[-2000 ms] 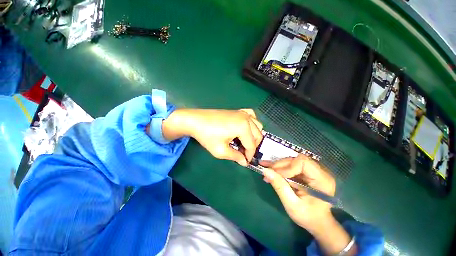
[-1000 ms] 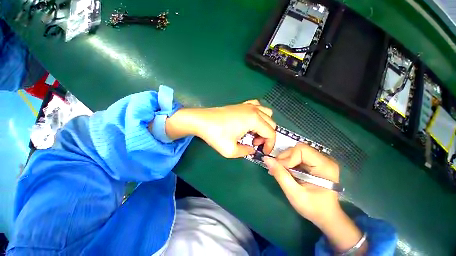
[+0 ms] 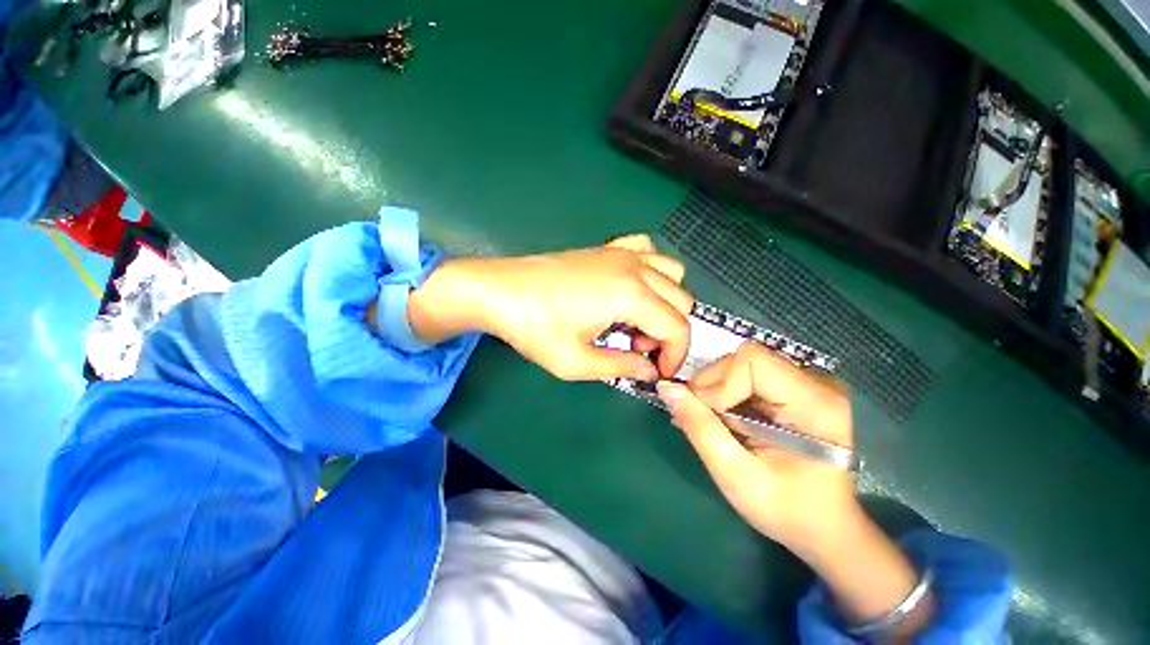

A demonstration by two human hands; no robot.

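A device unit [image 3: 719, 338] with a white middle and dotted component edges lies on the bench in front of me, partly covered by both hands. My left hand [image 3: 580, 313] is over its left end, fingers pinched together on a small dark part that the fingertips mostly hide. My right hand [image 3: 772, 444] holds silver tweezers [image 3: 795, 441] like a pen, their rear end pointing right. Their tip is hidden near the left fingertips. The dark grid mat [image 3: 807, 302] lies just beyond the unit.
A black foam tray [image 3: 870, 139] holding several device units stands at the upper right. A bundle of thin dark cables [image 3: 338, 45], a clear plastic bag [image 3: 202, 48] and loose black parts [image 3: 126, 83] lie upper left. Crumpled clear packaging [image 3: 145, 302] is at the left.
The tweezers' rear end has shifted in my right hand since two seconds ago. Both hands stay together over the unit's left end. The view has shifted slightly, moving the tray towards the top right.
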